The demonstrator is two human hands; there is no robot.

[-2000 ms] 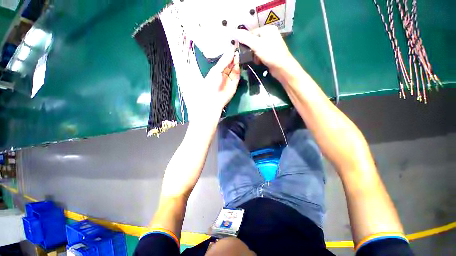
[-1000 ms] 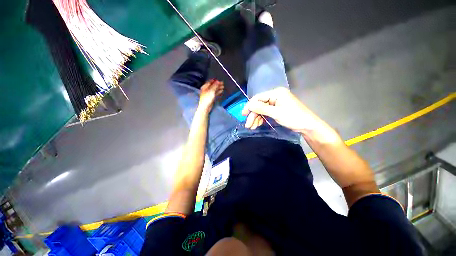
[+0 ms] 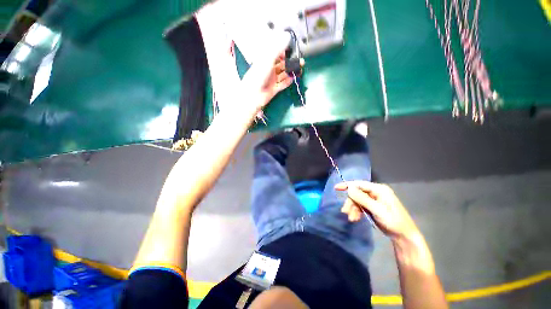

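The wire being twisted shows pale-and-dark stripes and runs from the dark twisting head down to my right hand. My right hand pinches it over the lap, with a short tail past the fingers. My left hand is at the twisting head, its fingers around or beside it; I cannot tell if they grip the head or the wire end. The white wire twisting machine bears a warning label. Black lead wires lie beside white lead wires, partly behind my left arm.
Finished twisted pairs lie at the right of the green bench. A grey cable crosses the bench right of the machine. A white card is at far left. Blue crates stand on the floor at lower left.
The view has swung back up to the bench. My left hand has moved from the lap to the twisting head. My right hand still holds the wire, which now looks striped.
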